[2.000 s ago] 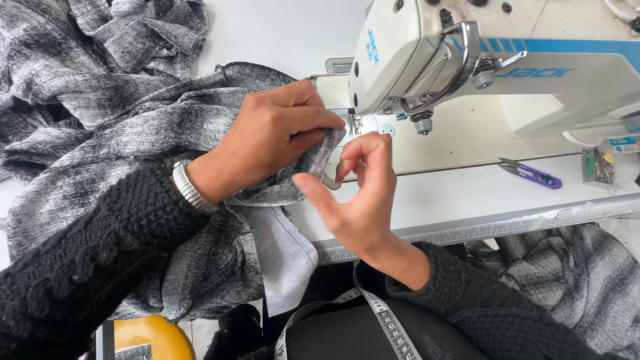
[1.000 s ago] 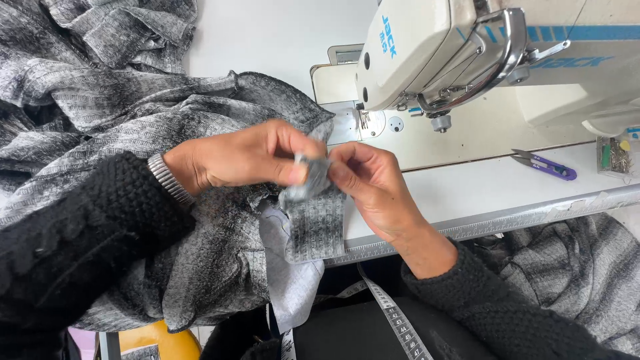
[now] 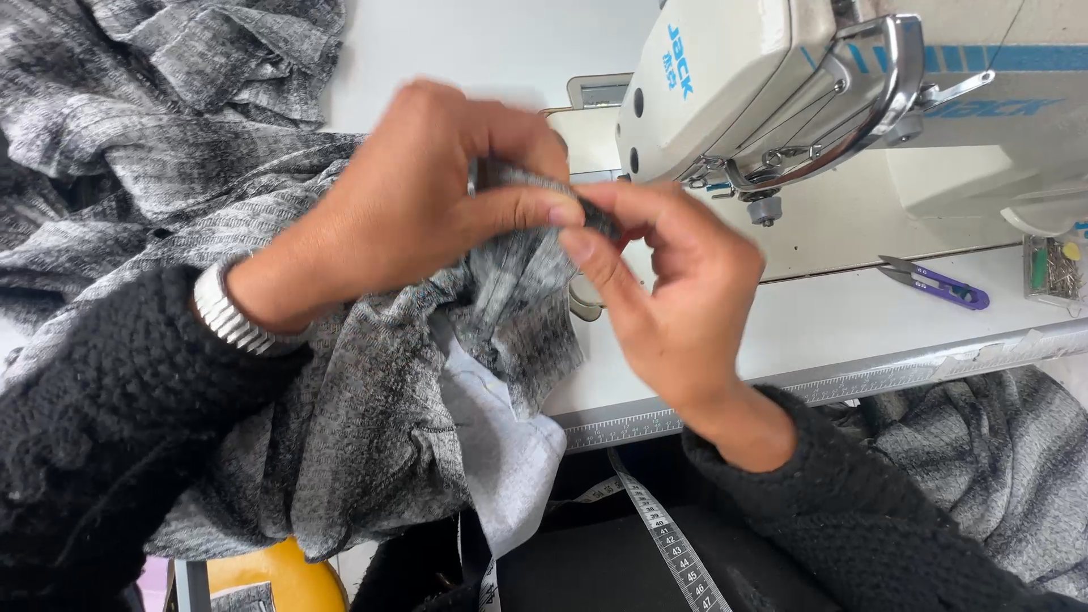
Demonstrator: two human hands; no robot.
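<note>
My left hand and my right hand meet left of the sewing machine's head, thumb tips almost touching. Between their fingers they pinch a folded edge of grey marled knit fabric. The rest of this cloth hangs below the fingers and joins the large grey garment spread at the left. A pale grey fabric piece hangs under it over the table's front edge. The Jack sewing machine stands just beyond my right hand; its needle area is partly hidden by the fingers.
Purple-handled thread snips and a clear box of pins lie on the right. A ruler strip runs along the table edge. A tape measure hangs below. More grey fabric is at lower right, a yellow object at lower left.
Two seconds ago my right hand was apart from the cloth with fingers spread; now it grips the edge together with my left. The pinched cloth has been lifted off the machine bed and refolded.
</note>
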